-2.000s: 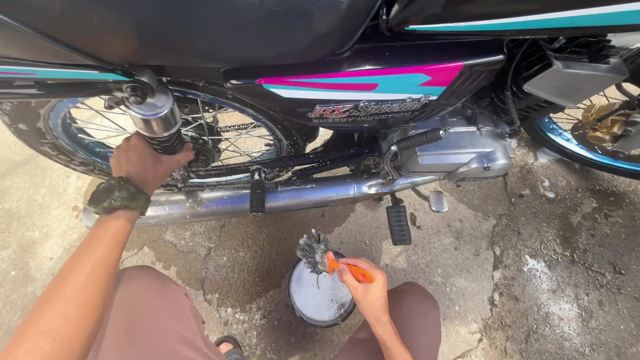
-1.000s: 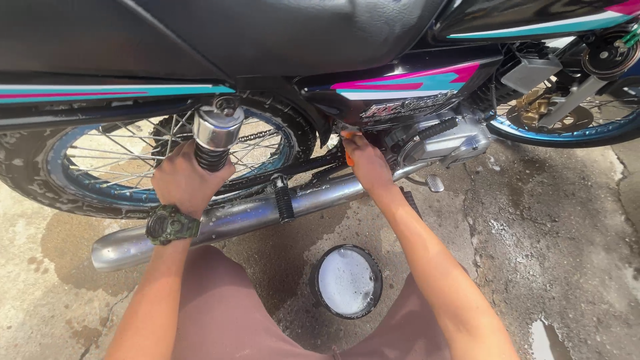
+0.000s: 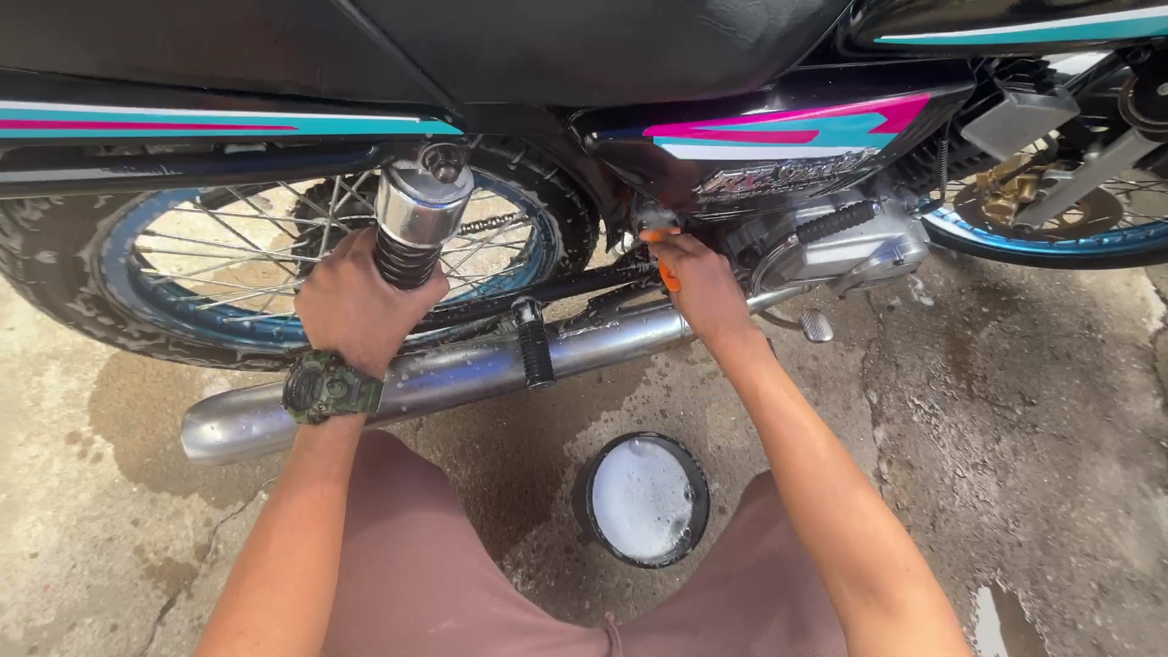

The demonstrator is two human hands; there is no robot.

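My left hand (image 3: 365,297), with a camouflage watch (image 3: 333,387) on its wrist, is wrapped around the lower part of the motorcycle's rear shock absorber (image 3: 424,205). The orange handle of a brush (image 3: 668,274) is in my right hand (image 3: 707,287). Its bristles lie against the frame just below the black side panel (image 3: 785,137) and are mostly hidden. Under my hands runs the chrome exhaust muffler (image 3: 456,370), wet with droplets. A black bucket (image 3: 703,502) of foamy water stands on the ground between my knees.
Behind my left hand is the rear wheel (image 3: 119,265), its blue rim and tyre streaked with suds. A rubber footpeg (image 3: 535,351) sticks out over the muffler. The engine (image 3: 849,242) and a foot pedal (image 3: 817,326) are at right. The concrete (image 3: 958,438) has wet patches.
My right hand has moved the brush from above the bucket up to the frame below the side panel. The left hand keeps its place on the shock absorber.
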